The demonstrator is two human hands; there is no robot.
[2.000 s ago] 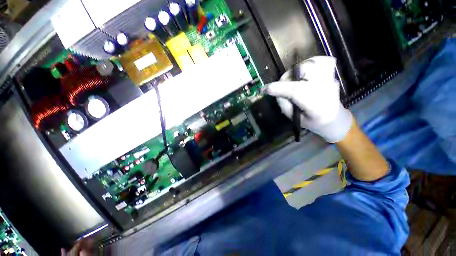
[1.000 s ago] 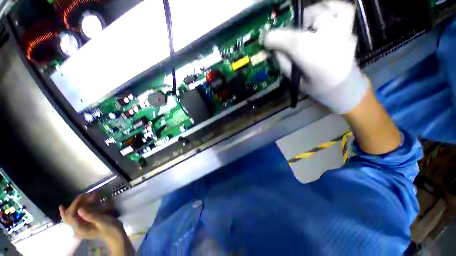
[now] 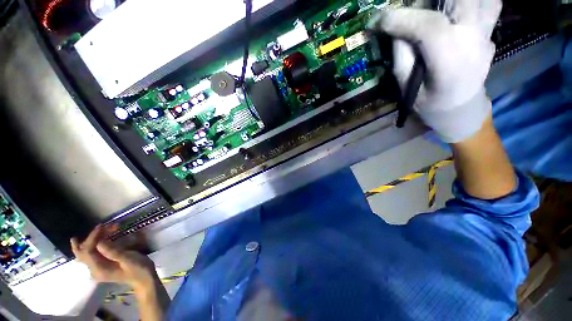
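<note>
A green circuit board (image 3: 216,128) lies in a flat black carrier (image 3: 295,141), its far part cut off by the top edge. A long silver heatsink (image 3: 169,47) crosses it, with a thin black lead (image 3: 247,37) over it. My right hand (image 3: 448,75), in a white glove, is over the board's right end and closed around a thin dark pen-like tool (image 3: 411,94). Its fingertips are near a yellow part (image 3: 332,46) and a pale block; whether they touch the board is unclear. My left hand (image 3: 119,263), bare, is at the conveyor's near edge, fingers apart and empty.
The silver conveyor rail (image 3: 251,185) with dark chain runs along the near side. Another green board (image 3: 15,235) is at the far left. A blue sleeve of another person (image 3: 539,125) is at the right. Yellow-black floor tape (image 3: 401,183) shows below.
The view has shifted, so the board sits higher and its far part is out of frame. My left hand has come more fully into view. My right hand stays over the board's right end.
</note>
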